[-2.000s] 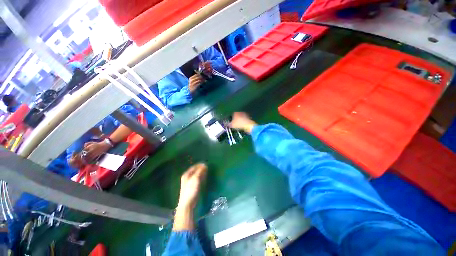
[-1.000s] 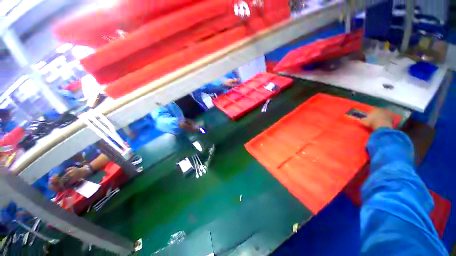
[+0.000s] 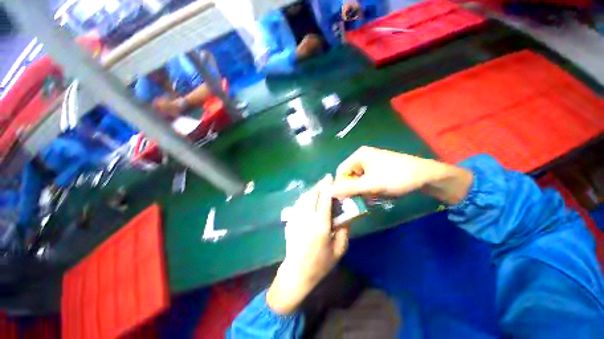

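My left hand [image 3: 309,242] holds a small flat battery pack [image 3: 347,210] at the bench's front edge. The pack's white face and a dark part show between the fingers. My right hand [image 3: 374,173] is at the pack's upper side, fingertips pinched close to the left fingers. A small amber spot shows at the right fingers; I cannot tell what it is. Thin wires show just right of the pack. The covered part of the pack is hidden, and the picture is blurred.
Several white-faced packs [image 3: 299,122] lie on the green mat [image 3: 258,159] beyond my hands. A large red tray [image 3: 506,109] lies at right, another [image 3: 118,278] at lower left, another [image 3: 416,30] at the back. A grey upright [image 3: 142,109] crosses at left. Co-workers in blue sleeves sit opposite.
My right hand has come back from the right-hand tray to the bench edge. My left hand has come into view with a pack in it. The dark pack in the tray's corner no longer shows.
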